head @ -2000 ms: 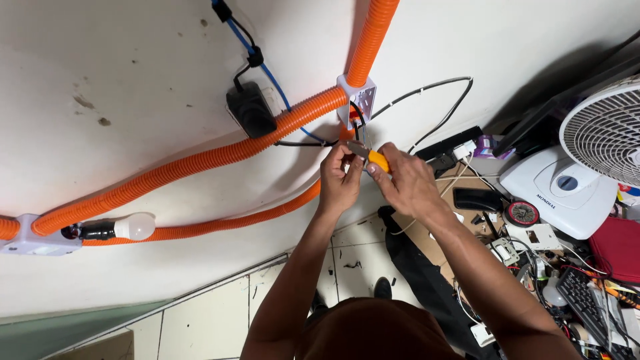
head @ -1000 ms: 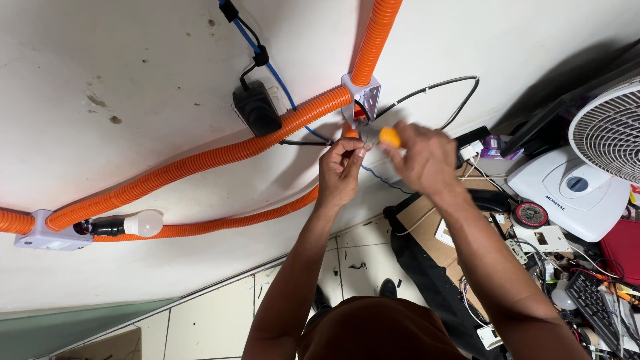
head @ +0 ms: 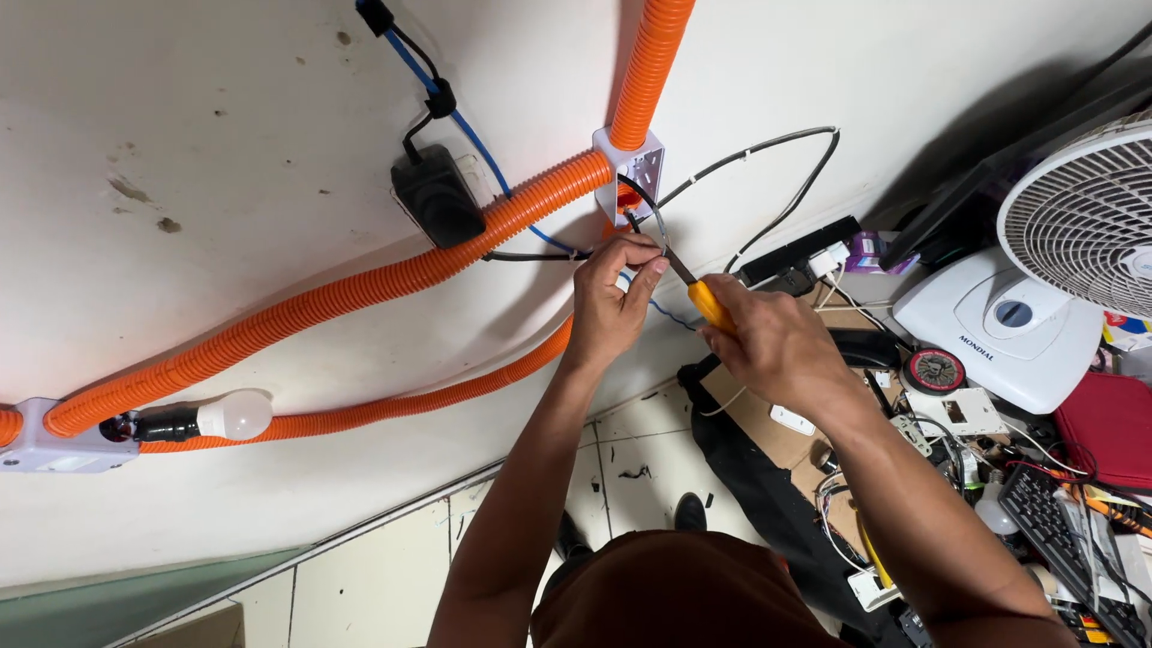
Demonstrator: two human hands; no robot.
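My left hand [head: 615,301] pinches the end of a dark electrical wire [head: 643,196] that comes out of a white plastic electrical box [head: 639,166] on the wall. In my right hand [head: 778,346] is a yellow-handled tool [head: 711,309], perhaps a knife; its metal blade meets the wire at my left fingertips. Orange corrugated conduit [head: 540,195] enters the box from the left, and another piece [head: 654,72] from above. Whether the wire's end is bared is hidden by my fingers.
A black adapter [head: 438,198] is on the wall. At the left, a light bulb [head: 236,416] in a black holder sticks out of a second box [head: 76,441]. To the right, a white fan [head: 999,315], a keyboard [head: 1062,540], a power strip [head: 796,256] and loose parts crowd the table.
My right hand swung away from the box, blurred, one second ago; now it is back close to my left fingertips with the yellow-handled tool. My left hand stays just below the box.
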